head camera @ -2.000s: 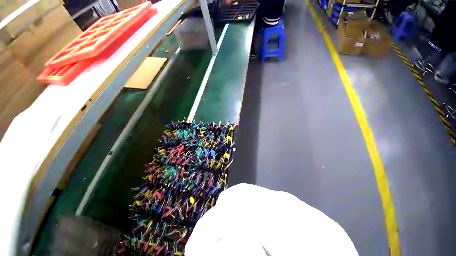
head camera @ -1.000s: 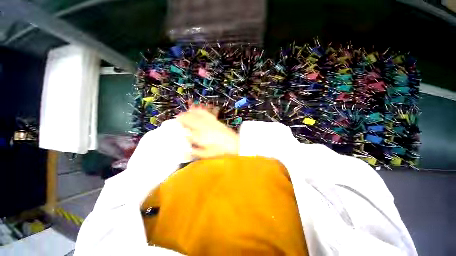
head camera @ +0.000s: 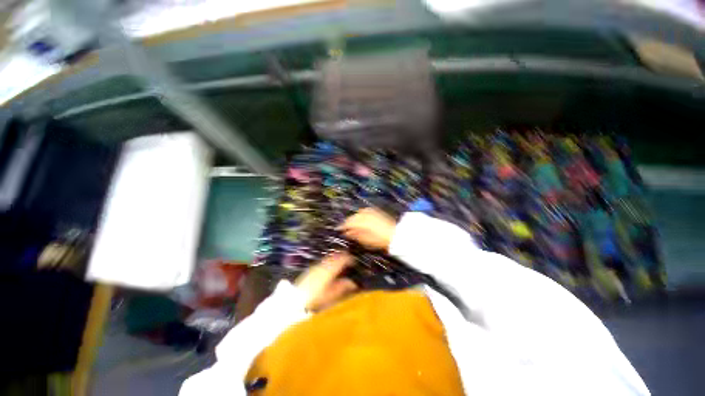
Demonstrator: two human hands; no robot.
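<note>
A wide bristling pile of small coloured parts with thin leads (head camera: 572, 193) lies on the green bench in front of me, blurred. My left hand (head camera: 328, 280) is low at the pile's near edge, close to my orange clothing. My right hand (head camera: 369, 228) reaches over the left part of the pile, fingers pointing left. Dark parts with thin leads show between and beside the hands. Blur hides whether either hand grips any of them.
Greyish stacked trays (head camera: 375, 97) stand behind the pile. A thick white slab (head camera: 151, 209) lies at the left. A metal post (head camera: 193, 108) slants behind it. A brown flat piece (head camera: 671, 60) is at the upper right. Red and dark items (head camera: 219, 285) are below the bench edge.
The view has shifted, so the pile and white slab sit lower and further right. My hands, close together before, are now apart, the right one over the pile and the left one nearer my body.
</note>
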